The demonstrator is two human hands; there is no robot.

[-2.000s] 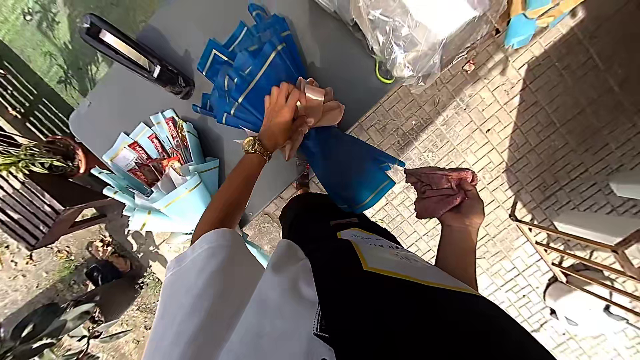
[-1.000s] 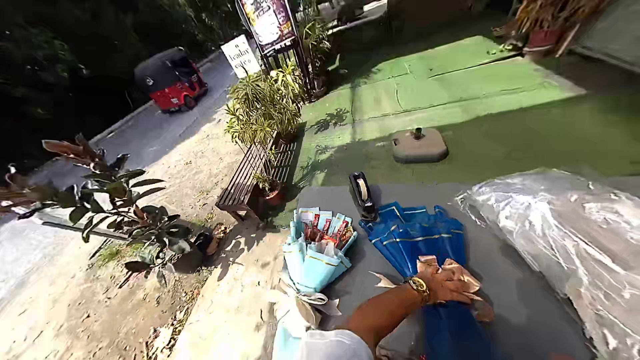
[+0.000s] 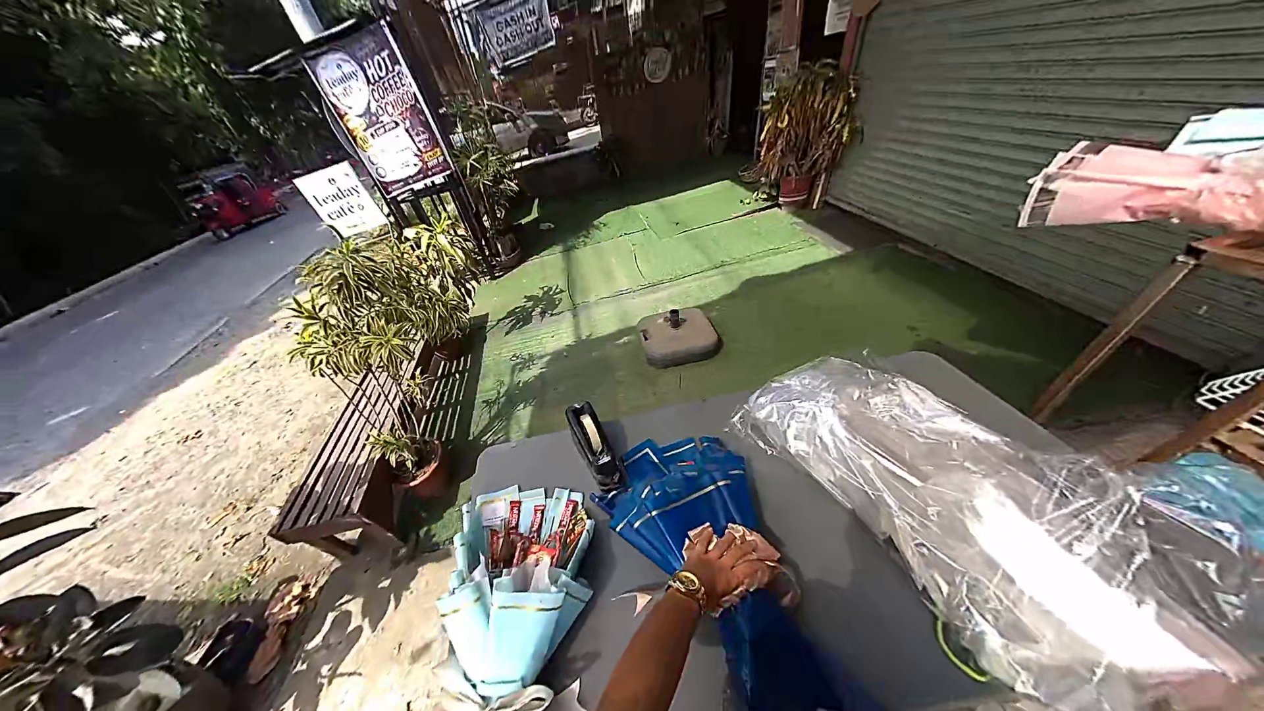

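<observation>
My left hand (image 3: 729,563), with a gold watch (image 3: 685,587) at its wrist, is closed over the pink ribbon bow (image 3: 780,585) at the narrow waist of a blue paper-wrapped bouquet (image 3: 691,494). The bouquet lies on a grey table (image 3: 839,553), its pleated top pointing away from me. Left of it is a light-blue wrapped bouquet (image 3: 513,612) holding red-wrapped snack packets (image 3: 533,528), with a pale ribbon low on it. A black tape dispenser (image 3: 594,444) stands just beyond the blue wrap. My right hand is out of view.
Clear plastic wrap (image 3: 938,513) covers the table's right side. A slatted bench (image 3: 346,464) and potted plants (image 3: 385,296) stand at the left. Past the table, an umbrella base (image 3: 679,338) sits on green matting. Pink wrapped bouquets (image 3: 1136,188) rest on a wooden stand (image 3: 1116,336) at the right.
The view has swung up from the ground to the yard and road. Two seconds ago my right hand held a crumpled pinkish cloth-like piece; it is now out of view. My left hand remains on the bow.
</observation>
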